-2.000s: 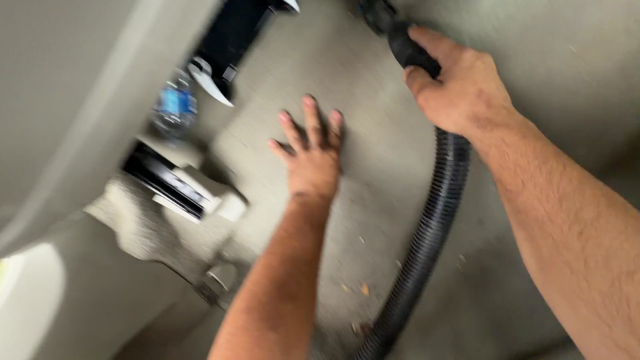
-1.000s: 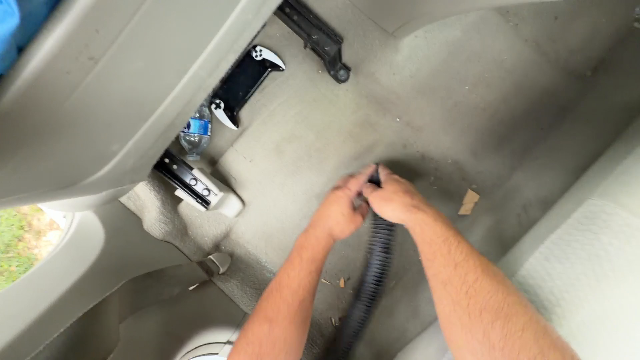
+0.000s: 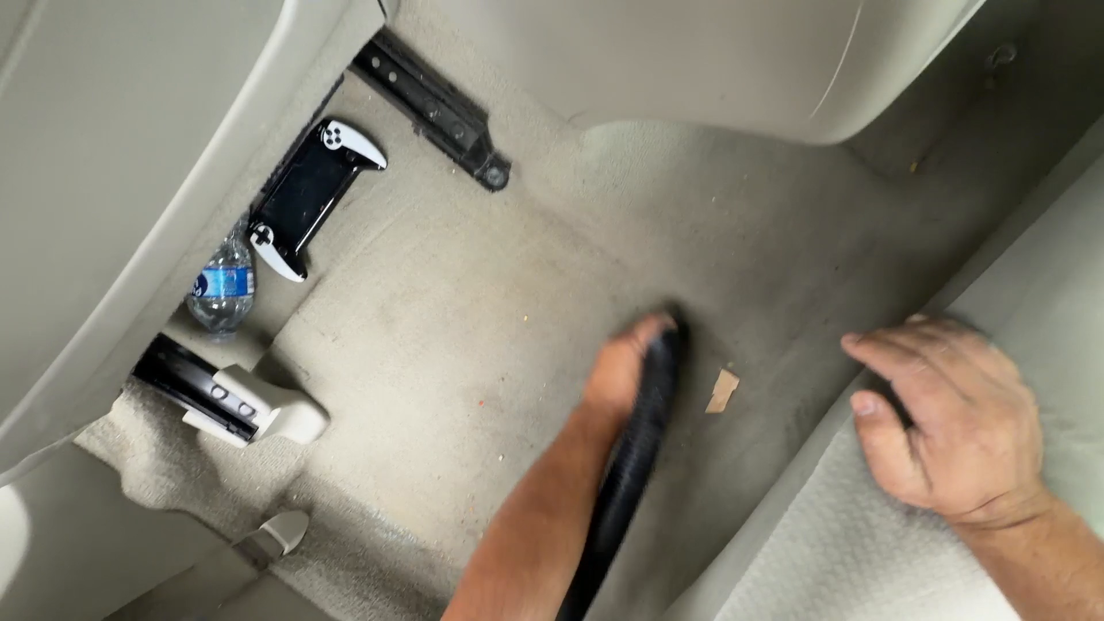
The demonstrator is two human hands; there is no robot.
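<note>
My left hand (image 3: pixel 623 362), blurred, grips the end of a black ribbed vacuum hose (image 3: pixel 634 466) low over the beige car floor carpet (image 3: pixel 448 345). The hose runs down past my left forearm and out at the bottom edge. Its very tip is blurred beside my fingers. A small tan scrap (image 3: pixel 723 391) lies on the carpet just right of the hose. On the right, my right hand (image 3: pixel 957 414) holds nothing and rests on the edge of a light fabric seat (image 3: pixel 862 535), fingers and thumb apart.
A black-and-white game controller grip (image 3: pixel 310 198) and a clear plastic bottle (image 3: pixel 224 289) with a blue label lie at the left, by the seat overhang. Two seat rails, one black metal (image 3: pixel 431 108) and one with a beige cover (image 3: pixel 293 417), stand out over the carpet.
My right hand has let go of the hose and moved right onto the seat edge. Both hands were together at the hose end one second ago; now only my left hand grips it.
</note>
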